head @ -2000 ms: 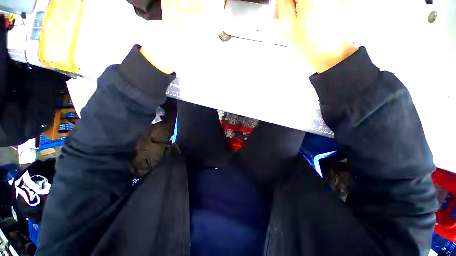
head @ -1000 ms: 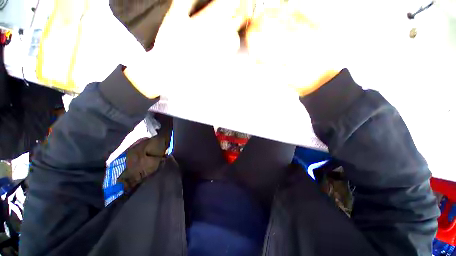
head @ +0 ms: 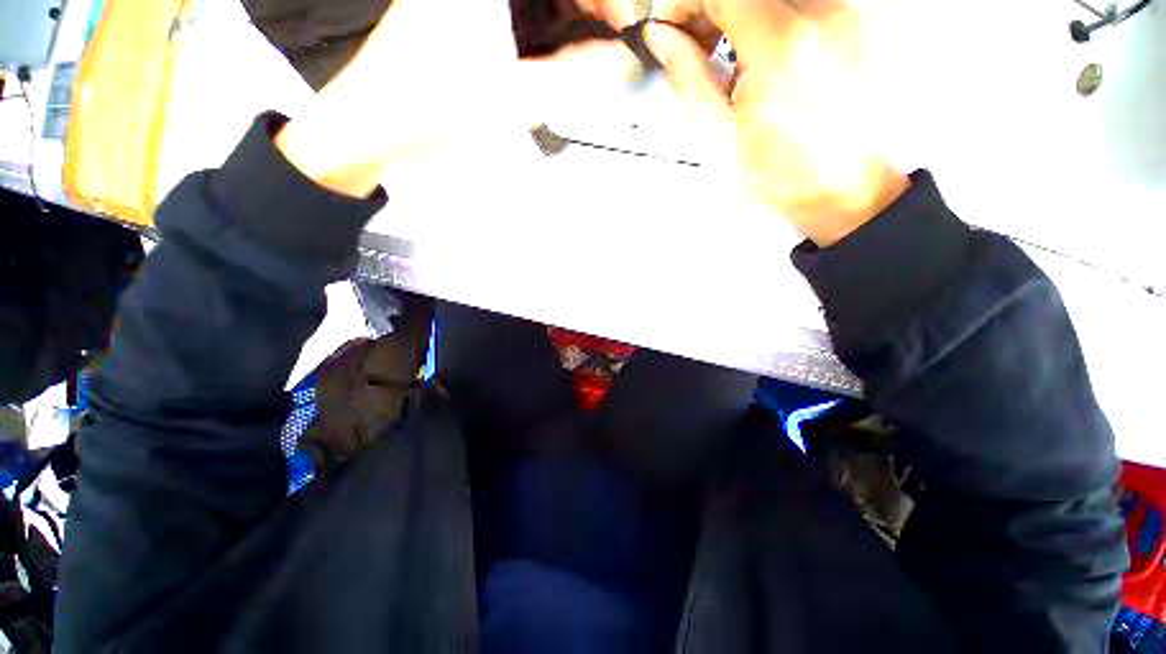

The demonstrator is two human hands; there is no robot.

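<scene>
A dark brown-black garment (head: 313, 32) lies on the white table at the top, partly behind my left forearm and cut off by the top edge. My left hand (head: 512, 83) is washed out by glare; its fingers reach toward the dark cloth at top centre. My right hand (head: 786, 109) has its fingers bent at the dark cloth between the hands, with its fingertips pinched on a small dark edge of it. The fingertips of both hands are close together. The needle area is not clearly visible.
A yellow-brown cardboard slab (head: 118, 109) lies at the left of the table. A ruler strip (head: 793, 355) runs along the table's near edge. A round metal piece (head: 1088, 79) is at the upper right. Crumpled olive cloth (head: 365, 403) and a red plastic thing (head: 1142, 537) are below.
More dark garment has come into view at the top left since the oldest frame. Since one second ago, both hands have shifted up in view and the right fingers have curled around the dark cloth.
</scene>
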